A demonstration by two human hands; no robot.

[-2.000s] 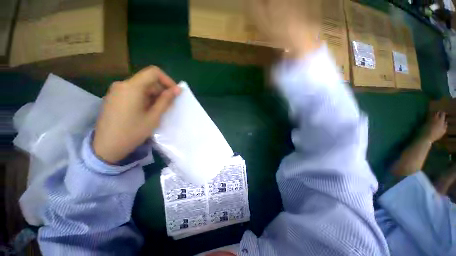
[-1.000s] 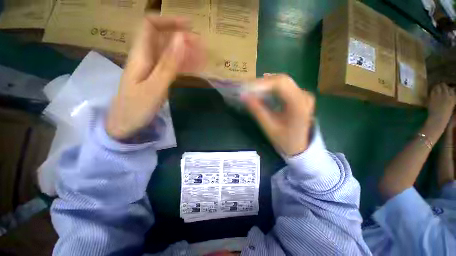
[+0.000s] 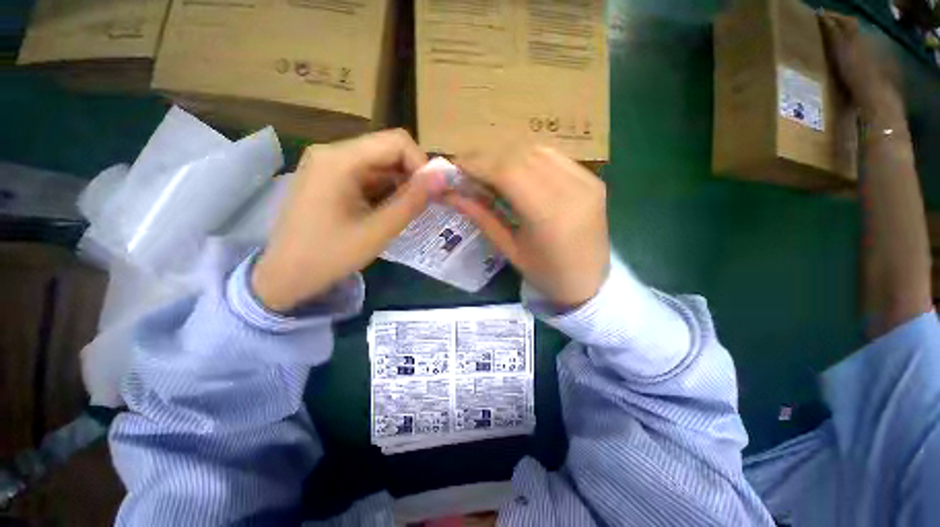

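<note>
My left hand [image 3: 335, 219] and my right hand [image 3: 551, 218] meet at the centre, above the green surface. Their fingertips pinch the upper edge of a printed white label sheet [image 3: 438, 242], which hangs tilted between them. A small white curled bit shows at the fingertips. Part of the sheet is hidden behind my fingers. A stack of label sheets [image 3: 454, 379] lies flat below my hands, printed side up. A brown carton [image 3: 510, 77] stands just beyond my hands, with no white label visible on it.
More cartons [image 3: 273, 62] stand at the upper left. Crumpled blank liners [image 3: 191, 206] lie at the left beside my sleeve. At the right, a neighbouring worker's arm [image 3: 895, 226] reaches to a labelled carton [image 3: 773, 98]. A larger brown box [image 3: 46, 340] is at the left edge.
My hands have come together on the label sheet. The near cartons appear further right in view. The neighbour's hand has moved up to the labelled carton at the right.
</note>
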